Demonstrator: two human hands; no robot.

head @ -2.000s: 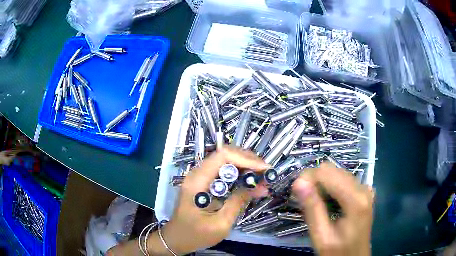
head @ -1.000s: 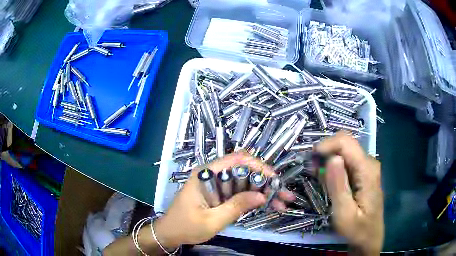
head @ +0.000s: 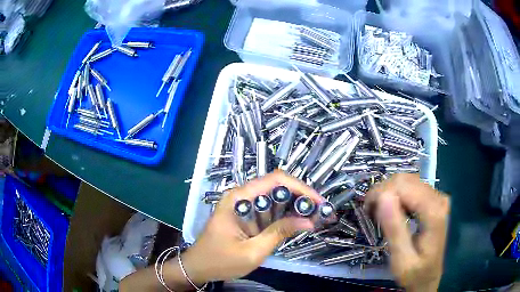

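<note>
My left hand holds several metal cylinders side by side, with their round dark end faces with bright centres turned up toward me. It is above the lower part of a white tray heaped with silver cylinders and thin rods. My right hand is blurred over the tray's lower right, its fingers curled and thumb near the forefinger. Whether it holds something cannot be told.
A blue parts tray with scattered cylinders lies at left. Behind the white tray stand a clear plastic box with a row of cylinders and a box of small white pieces. A blue tote with parts is lower left.
The cylinders in my left hand have gone from a loose bunch to a row with end faces up. My right hand has moved right, away from them. The view has shifted slightly.
</note>
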